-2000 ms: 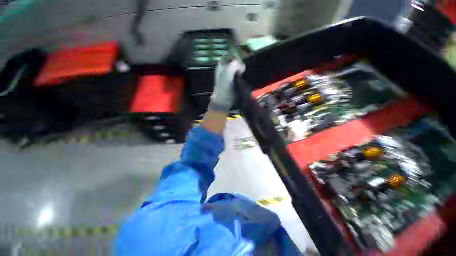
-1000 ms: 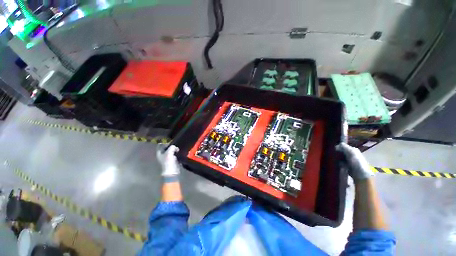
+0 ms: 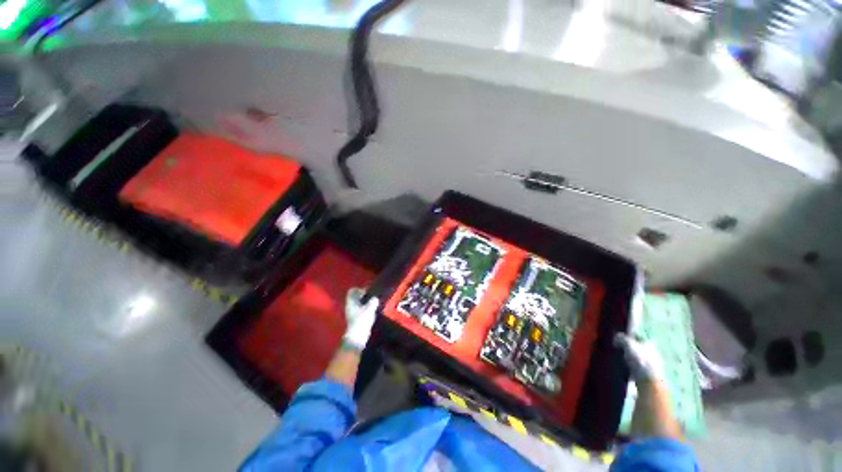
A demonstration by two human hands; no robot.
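A black crate [image 3: 508, 392] with a red liner sheet [image 3: 481, 307] is in front of me, slightly tilted in view. Two green circuit boards lie side by side on the liner, the left board [image 3: 452, 283] and the right board [image 3: 535, 324]. My left hand [image 3: 361, 318], in a white glove, grips the crate's left edge. My right hand [image 3: 641, 356], also gloved and a little blurred, grips its right edge. What is directly under the crate is mostly hidden.
A black crate with a red sheet [image 3: 300, 318] stands low at the left. Beyond it are stacked crates topped by a red sheet [image 3: 214, 187]. A pale machine wall [image 3: 480, 120] with a hanging black hose [image 3: 362, 97] is behind. Green trays [image 3: 672, 355] and a bucket [image 3: 722, 341] are at right.
The held crate has moved away from me toward the machine wall and now covers where the crate with green pieces stood. The low red-lined crate at left has come more into view.
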